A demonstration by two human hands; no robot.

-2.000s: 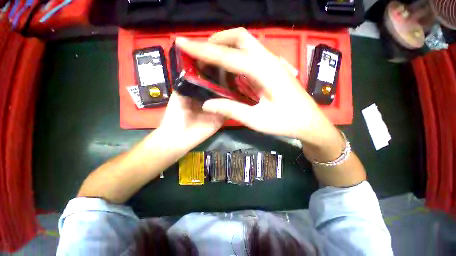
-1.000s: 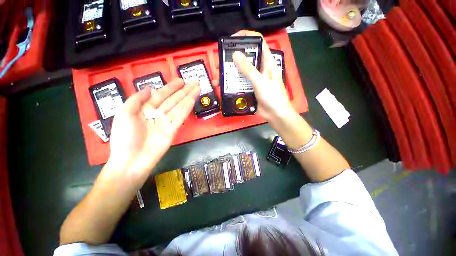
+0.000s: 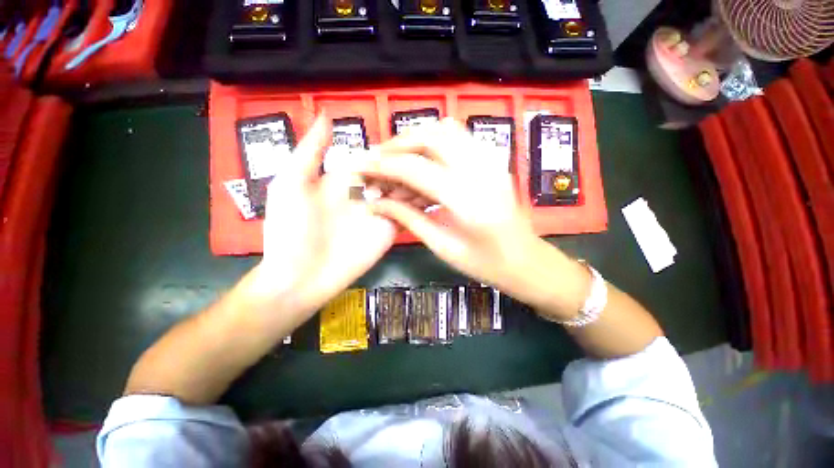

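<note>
My left hand [image 3: 320,224] is raised over the red tray [image 3: 407,245], one finger pointing up, the others partly hidden behind my right hand. My right hand [image 3: 475,201] meets it from the right, its thumb and fingertips closed on a tiny pale part [image 3: 372,194] at the left palm's edge. Whether anything else lies in the left palm is hidden. Handsets with white labels lie in the red tray pockets, one at the left [image 3: 265,146], one at the right [image 3: 554,160]; the middle ones are partly covered by my hands.
A yellow block [image 3: 344,320] and a row of brown rectangles [image 3: 430,315] lie on the green mat. A paper slip [image 3: 649,235] lies right. A black tray [image 3: 402,66] holding handsets stands behind. Red stacks [image 3: 773,219] flank the bench; a fan [image 3: 786,23] is upper right.
The handset my right hand held is out of my hand. My right hand has moved to my left palm, which was open with a tiny white piece. The view has shifted and turned.
</note>
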